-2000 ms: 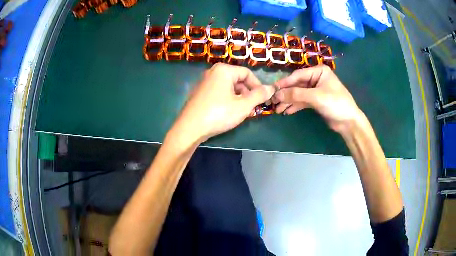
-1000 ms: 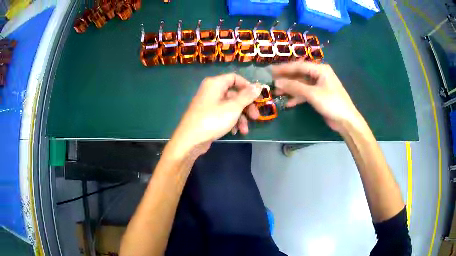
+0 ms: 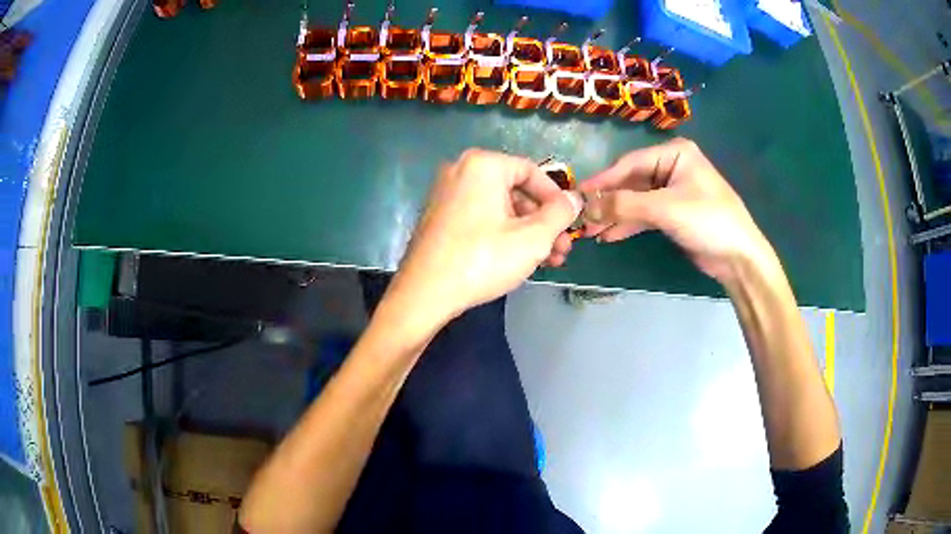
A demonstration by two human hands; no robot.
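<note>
A paired copper coil [image 3: 559,175] is held over the green bench near its front edge, mostly hidden by the fingers; one opening with a whitish rim shows. My left hand [image 3: 501,224] grips the coil from the left. My right hand [image 3: 667,203] meets it from the right, thumb and fingertips pinched together at the coil. What the right fingertips pinch is too small to tell. A double row of finished coils [image 3: 488,71] stands beyond the hands, wire ends pointing up and away.
Blue plastic trays [image 3: 693,29] with white contents stand at the far right of the green bench [image 3: 229,177]. Some loose coils [image 3: 172,8] lie at the far left, cut off by the frame. A white-edged blue surface [image 3: 21,136] runs along the left.
My right hand has moved back in to the coil and its fingers have closed. The coil is now more covered by the hands. The view has shifted, so the row appears higher.
</note>
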